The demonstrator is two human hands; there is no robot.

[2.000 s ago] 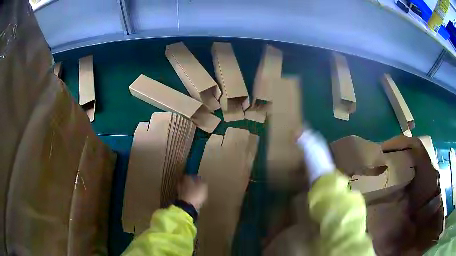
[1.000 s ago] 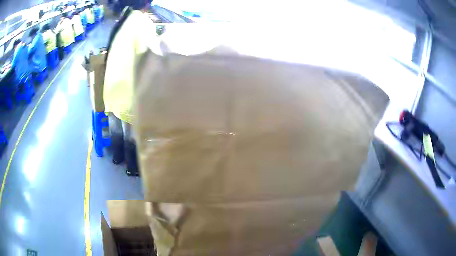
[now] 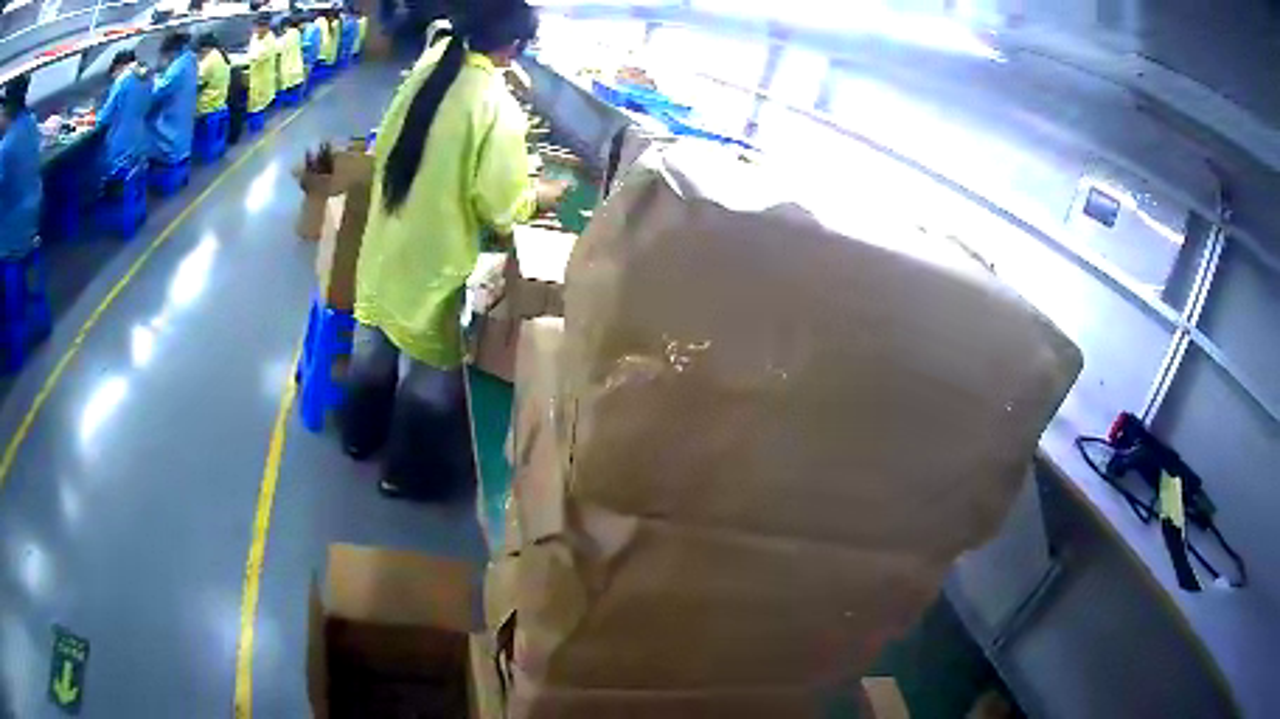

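Neither of my hands is in the picture. A large, tall block wrapped in brown paper [image 3: 786, 407] stands nearest in front of me and fills the middle. Glossy clear tape shows on its upper left part, and its lower left paper is folded and creased. It hides much of the green work surface [image 3: 955, 646]. The end of a tan carton [image 3: 884, 697] shows at the bottom edge, right of centre.
An open cardboard box [image 3: 393, 632] sits at lower left. A person in a yellow-green smock [image 3: 442, 197] stands at the bench beyond, near cartons and a blue stool [image 3: 320, 368]. A black cabled tool [image 3: 1158, 485] lies on the right shelf. Several workers sit far left.
The view has turned from the carton work to the wrapped block and aisle. Since one second ago, the block appears further right and the standing person shows more fully. My hands have left the picture.
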